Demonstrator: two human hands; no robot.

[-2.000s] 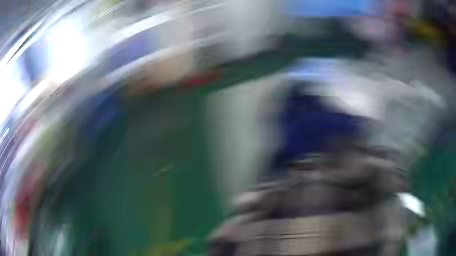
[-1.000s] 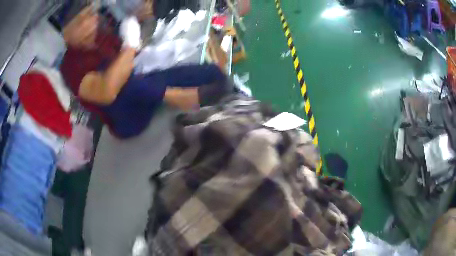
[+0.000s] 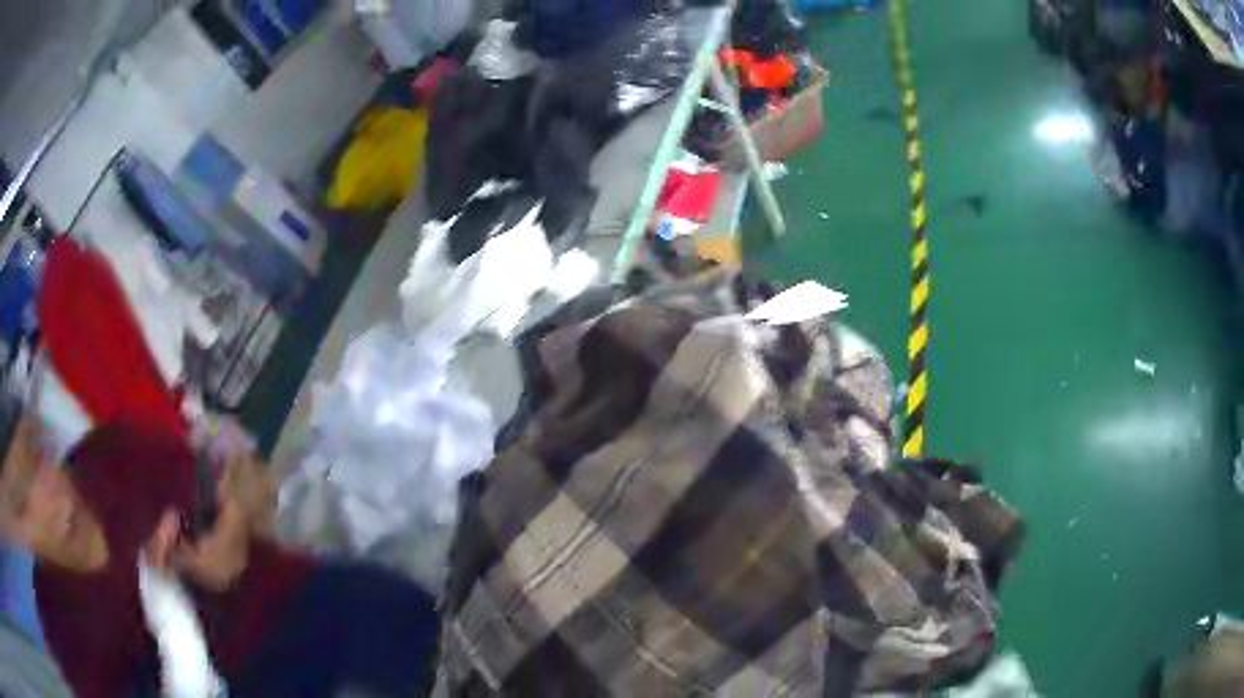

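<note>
A large bundle of brown, black and cream plaid garments (image 3: 682,505) fills the lower middle of the view, close in front of me. A white slip (image 3: 800,303) lies on its top far edge. The bundle hides what is under it. Neither of my hands can be made out. A blurred skin-toned patch shows at the bottom right corner, and I cannot tell what it is.
A person in dark red (image 3: 123,505) is at the lower left. White cloth pieces (image 3: 396,423) and black bags lie on a long table beyond. Black-and-yellow tape (image 3: 918,300) runs along the green floor (image 3: 1050,314). Dark heaps stand at the upper right, an orange-filled basket (image 3: 785,123) ahead.
The view has moved forward along the aisle with the plaid bundle. The person in dark red has shifted to the lower left, and the grey-green heap on the right has left the view.
</note>
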